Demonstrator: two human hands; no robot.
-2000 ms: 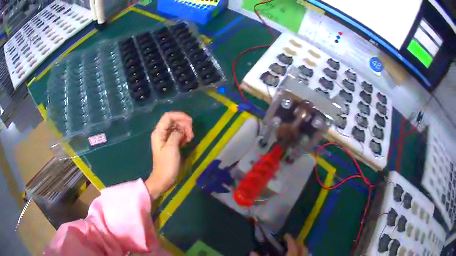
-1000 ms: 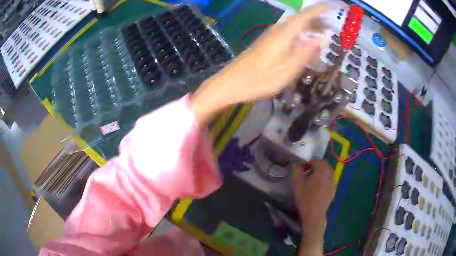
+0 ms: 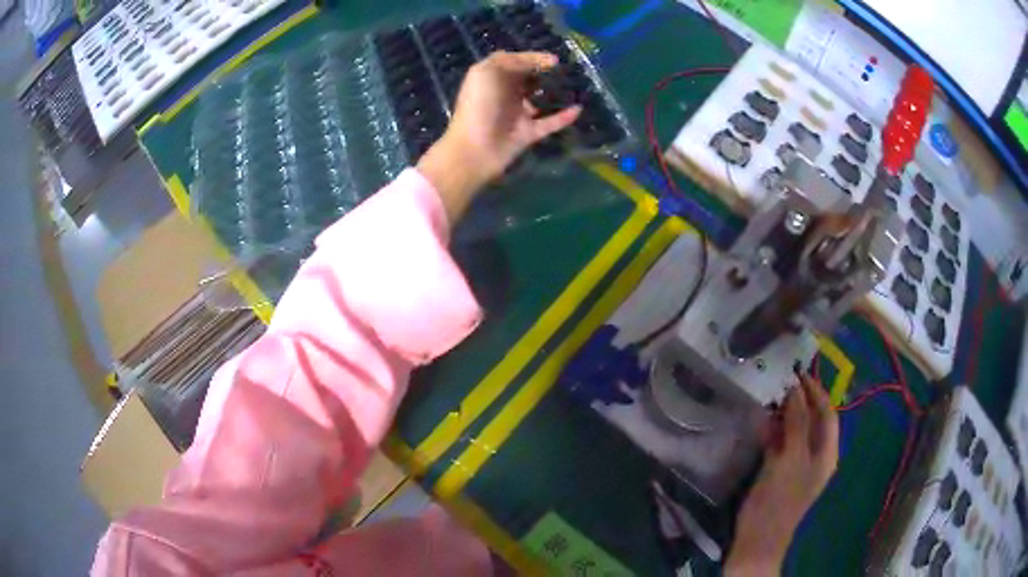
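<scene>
My left hand (image 3: 502, 113) is at the right part of the clear blister tray (image 3: 327, 147), thumb and fingers curved around a dark spot among the black parts (image 3: 423, 113); whether it grips a part is unclear. The toggle-clamp fixture (image 3: 750, 321) stands on its grey plate, its red handle (image 3: 907, 118) swung up and back. The round seat (image 3: 682, 394) at its front is uncovered. My right hand (image 3: 795, 456) is at the fixture's right side, fingertips against the block's lower edge; what they hold is hidden. A blue piece (image 3: 605, 366) lies left of the block.
White foam boards with dark parts stand behind the fixture (image 3: 738, 141), at the lower right (image 3: 969, 496) and at the upper left (image 3: 164, 51). Red wires (image 3: 891, 389) run right of the fixture. Tweezers (image 3: 685, 524) lie in front. An open cardboard box (image 3: 147, 451) is at the left.
The red handle has swung from down in front to up and back. My left hand went to the handle, then back left to the tray. My right hand moved up from the front edge to the fixture's side.
</scene>
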